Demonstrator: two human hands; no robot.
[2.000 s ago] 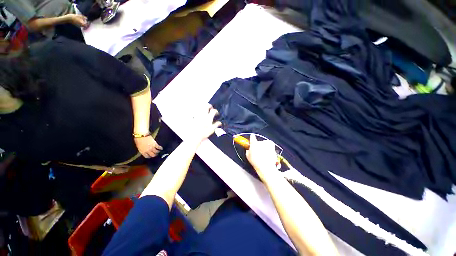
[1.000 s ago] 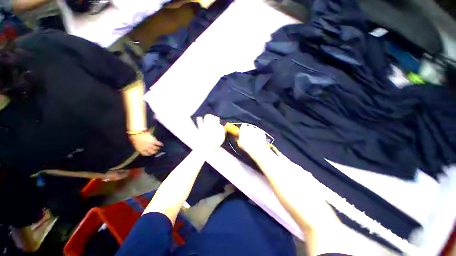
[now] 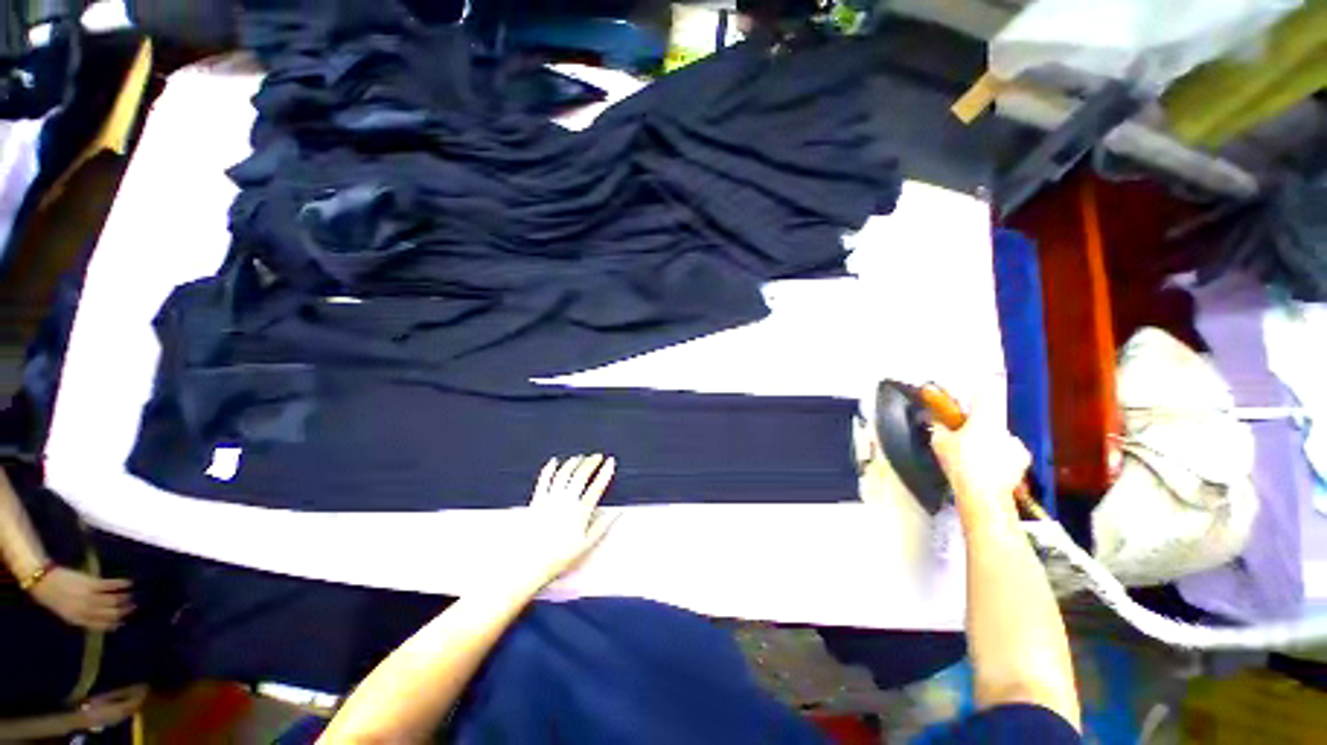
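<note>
Black trousers (image 3: 437,444) lie on the pale table cover (image 3: 699,560), one leg flat along the near side with its hem end at the right. A white label (image 3: 223,463) shows near the waist end. My left hand (image 3: 572,510) rests at the near edge of the leg, fingers spread, holding nothing. My right hand (image 3: 982,454) grips the orange handle of the steam iron (image 3: 913,444). The iron is tilted beside the hem end, its dark soleplate showing. A white hose (image 3: 1106,590) trails from it to the right.
A heap of crumpled black trousers (image 3: 582,189) covers the table's far side. Another person's hand (image 3: 85,598) is at the lower left beyond the table edge. Right of the table are a blue crate (image 3: 1023,349), a red crate (image 3: 1074,335) and a whitish cloth bundle (image 3: 1176,451).
The view has turned to the right. The iron in my right hand has moved from the waist end to beyond the hem end. My left hand has moved from the waist end to mid-leg.
</note>
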